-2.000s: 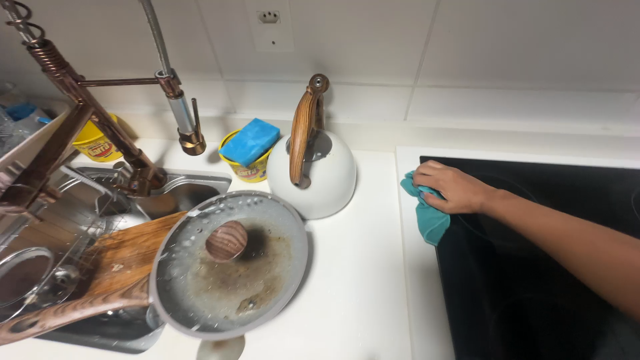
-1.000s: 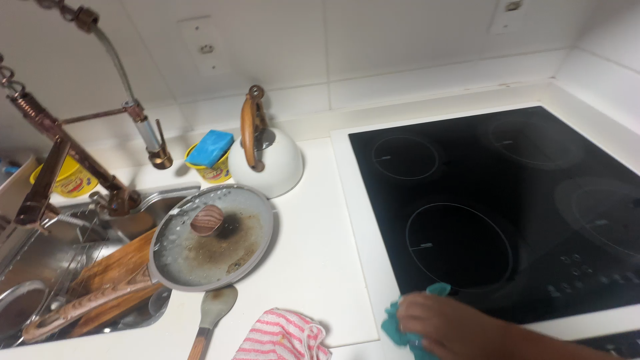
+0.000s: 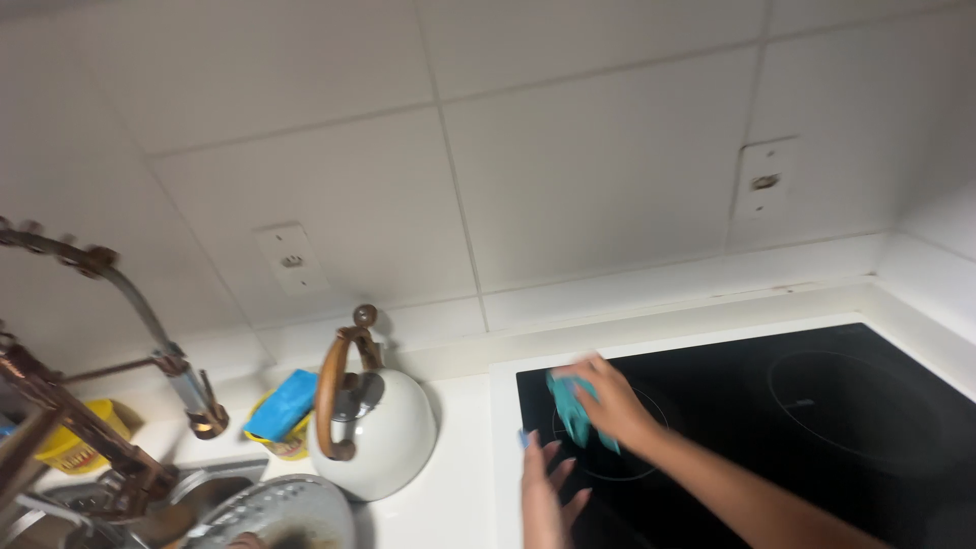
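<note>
My right hand [image 3: 606, 396] grips a teal cloth [image 3: 570, 408] over the back left burner ring of the black glass cooktop [image 3: 717, 427]; the hand is slightly blurred. Just below and to its left, my left hand [image 3: 545, 484] reaches in from the bottom edge with fingers spread and nothing held, close to the cooktop's left side. Whether its fingers touch the glass cannot be told. A white kettle [image 3: 389, 435] with a wooden handle stands on the counter left of the cooktop.
A glass lid [image 3: 293, 507] lies partly over the sink [image 3: 229, 473]. Behind it are a blue sponge [image 3: 284, 404] on a yellow tub [image 3: 292, 446], a copper-coloured faucet [image 3: 191, 396] and another yellow tub [image 3: 84, 438]. A tiled wall with outlets [image 3: 292, 259] backs the counter.
My right hand has moved with the teal cloth from the cooktop's front left edge to the back left burner. My left hand has come into view. The view has tilted up towards the wall.
</note>
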